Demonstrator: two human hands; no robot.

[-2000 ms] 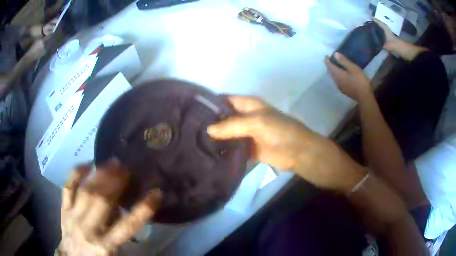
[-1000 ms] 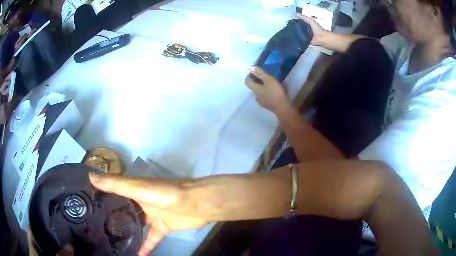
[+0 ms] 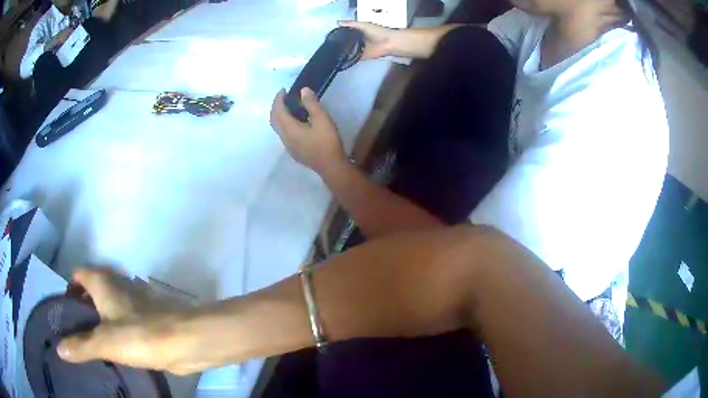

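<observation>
A dark brown-purple round housing (image 3: 58, 369) is at the bottom left, partly cut off by the picture's edge. My right hand (image 3: 128, 330) is on it, with one finger pointing over its face and the thumb side near its upper edge. The hand covers much of the disc. A ringed grille shows faintly near the top of the disc. My left hand is not in view.
White cartons (image 3: 35, 288) stand behind the disc at the left. A neighbour's hands hold a long black unit (image 3: 322, 70). A wire bundle (image 3: 192, 104) and another black unit (image 3: 71, 118) lie on the white-covered table (image 3: 209, 163). A white box (image 3: 382, 11) is at the top.
The view has turned right, so things sit further left. The disc has moved lower left and partly out of the picture. The neighbour's long unit is now turned edge-on. My left hand has left the picture.
</observation>
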